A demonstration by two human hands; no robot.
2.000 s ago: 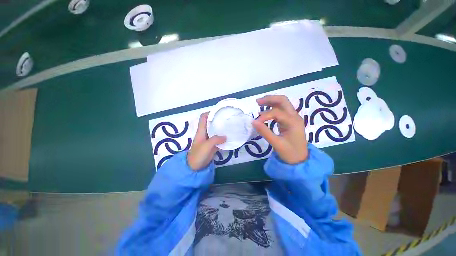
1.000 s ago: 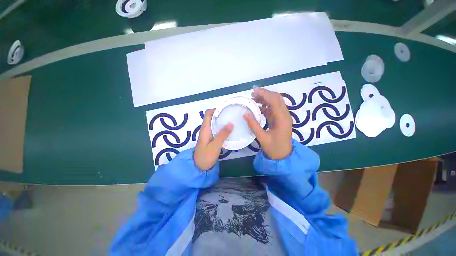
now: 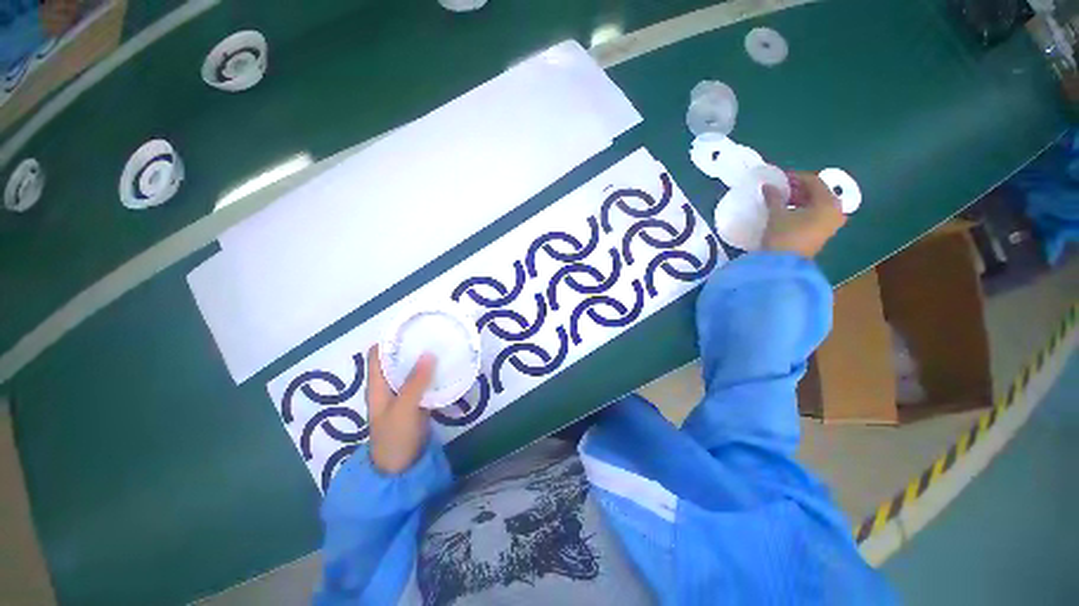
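Observation:
My left hand (image 3: 400, 414) holds a round white housing (image 3: 447, 343) over the left part of the sticker sheet, thumb inside it and fingers at its rim. The sticker sheet (image 3: 582, 282) lies on the green bench with rows of interlocking dark arcs. My right hand (image 3: 805, 213) reaches to the cluster of white discs (image 3: 741, 219) at the right, its fingertips at the cluster's right edge. Whether the fingers grip a disc cannot be told. A small white ring (image 3: 839, 189) lies just beyond this hand.
Blank white sheets (image 3: 414, 213) lie beyond the sticker sheet. Translucent discs (image 3: 712, 109) lie at the upper right. More housings (image 3: 152, 174) sit past the pale rail at the upper left. An open cardboard box (image 3: 935, 331) is below the bench edge at right.
My right hand has left the housing and moved right to the white discs. My left hand still holds the housing. The view has turned, so the bench appears tilted.

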